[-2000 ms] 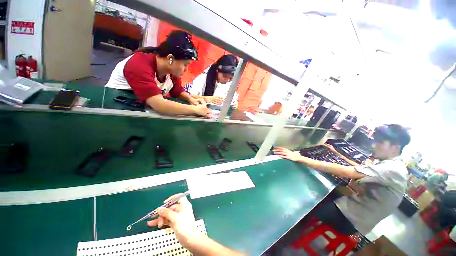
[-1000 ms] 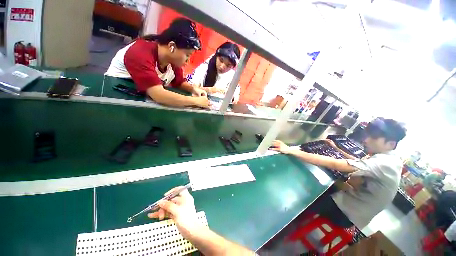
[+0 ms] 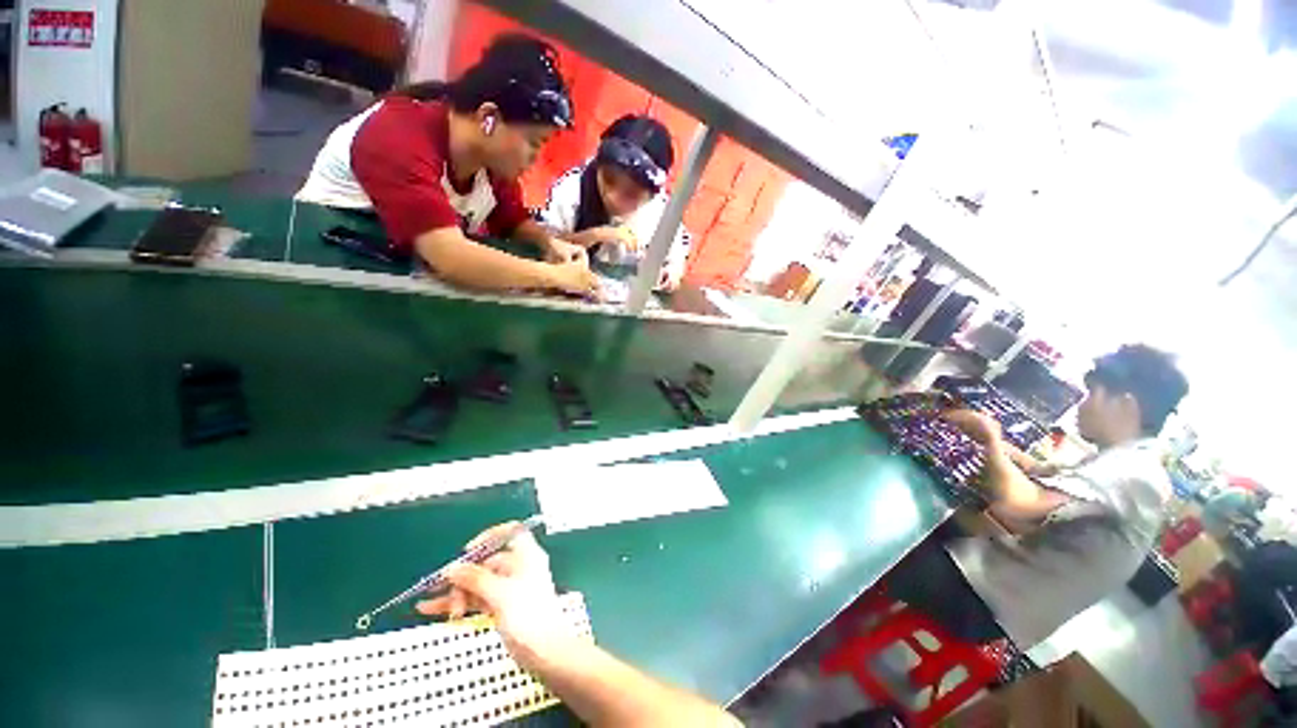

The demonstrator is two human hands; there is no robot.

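My right hand (image 3: 498, 590) holds the metallic tweezers (image 3: 441, 575) pen-like, pointing left and down. A tiny ring-like adhesive pad (image 3: 364, 620) is at the tweezer tip, above the green bench top. The sticker sheet (image 3: 356, 683), cream with rows of small dark marks, lies below my right hand and is cut off by the bottom edge. My left hand is not in view. Several black phone housings (image 3: 212, 403) lie on the green conveyor belt beyond the pale rail.
A white sheet (image 3: 633, 494) lies flat on the bench by the rail (image 3: 285, 502). Two people work at the far bench, with a dark device (image 3: 177, 235) and a plastic bag (image 3: 54, 208) there. A person at right reaches over black trays (image 3: 927, 434). A red stool (image 3: 917, 661) stands below.
The housings on the belt have moved to the right. The person at right has drawn a hand back from the rail to the trays. My right hand and tweezers have hardly moved.
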